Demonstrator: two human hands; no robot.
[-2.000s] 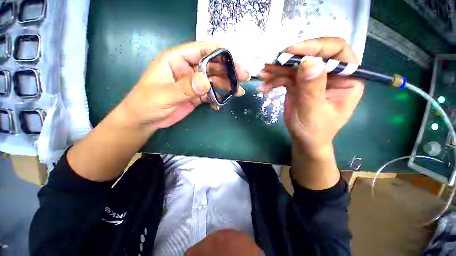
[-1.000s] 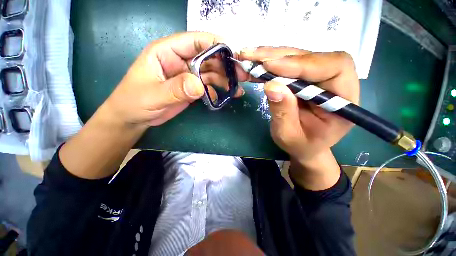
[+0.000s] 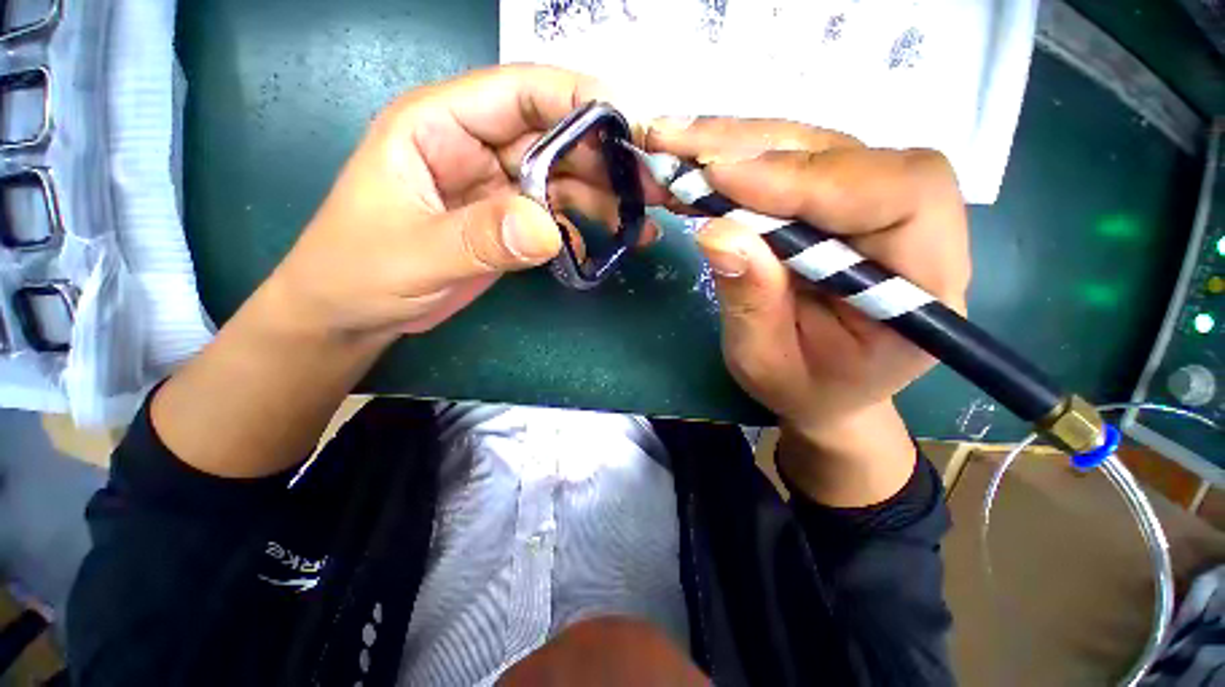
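My left hand (image 3: 437,201) holds a rounded-square metal frame (image 3: 541,172) between thumb and fingers, tilted, with its opening facing up and right. My right hand (image 3: 846,255) holds the black pick-up pen with a white spiral stripe (image 3: 880,289). The pen slants down to the right, and its fine tip is at the upper right inner side of the frame. Whether the tip touches the frame or carries a part cannot be told. A clear air tube (image 3: 1153,537) runs from the brass fitting and blue collar. Tiny pale parts (image 3: 705,279) on the green mat are partly hidden by my right hand.
A white parts tray (image 3: 987,108) with small piles lies at the far side of the green mat (image 3: 537,362). A translucent frame tray (image 3: 134,175) holding several frames is at left. A controller box (image 3: 1189,336) with lights is at right. A small loop (image 3: 977,420) lies near the bench edge.
The pen has moved left from beside the frame, its tip now within the frame's opening, and its rear end has swung down toward me. The frame stays in my left hand, slightly re-tilted.
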